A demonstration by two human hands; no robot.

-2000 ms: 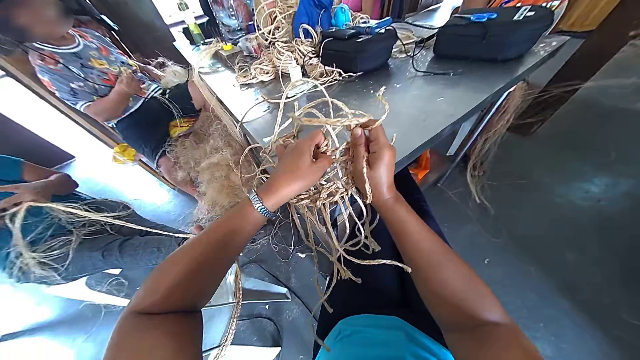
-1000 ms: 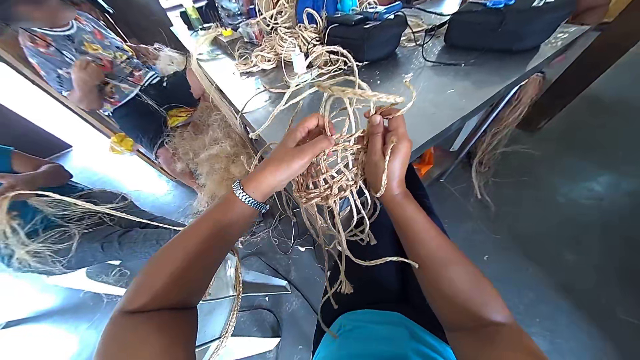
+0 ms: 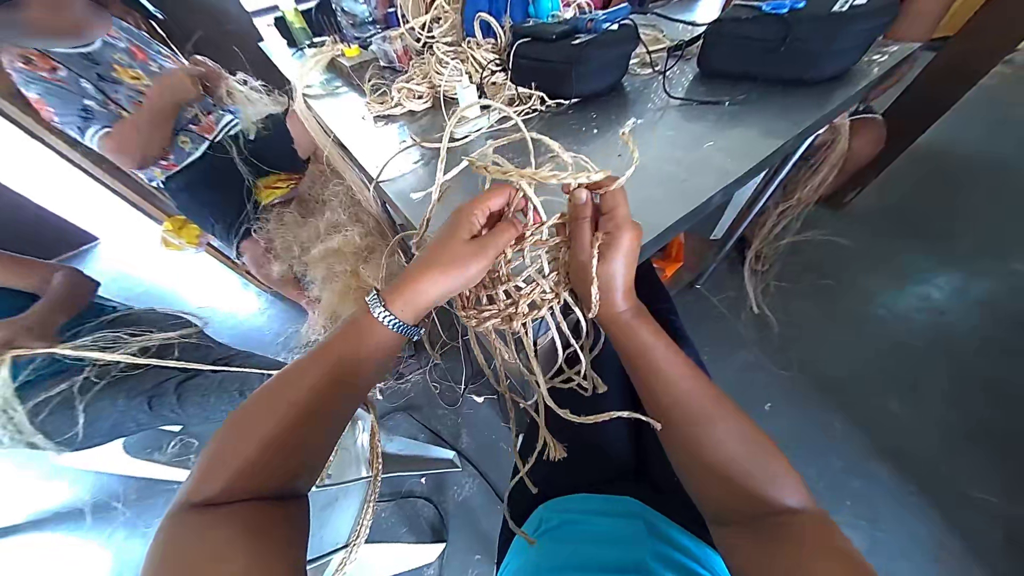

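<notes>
A loosely woven piece of natural-fibre cord (image 3: 516, 292) is held up over my lap at the table's edge, with loose cord ends hanging below it. My left hand (image 3: 472, 240), a metal-banded watch or bracelet on its wrist, pinches strands at the upper left of the weave. At its upper right, my right hand (image 3: 604, 244) grips the edge and a cord between thumb and fingers. A thicker plaited cord (image 3: 536, 172) lies across the top, between and above both hands. Some fingertips are hidden behind the strands.
On the grey table (image 3: 680, 152) lie a heap of cord (image 3: 448, 72) and two black cases (image 3: 572, 60) with cables. At left one person handles fibre beside a fibre pile (image 3: 328, 232); another person's arm (image 3: 40, 296) is lower left. Fibre (image 3: 792, 208) hangs beyond the table's right edge.
Two seconds ago my hands were closer together over the weave; they then moved apart, and its woven face shows more plainly. The person at left has moved a hand.
</notes>
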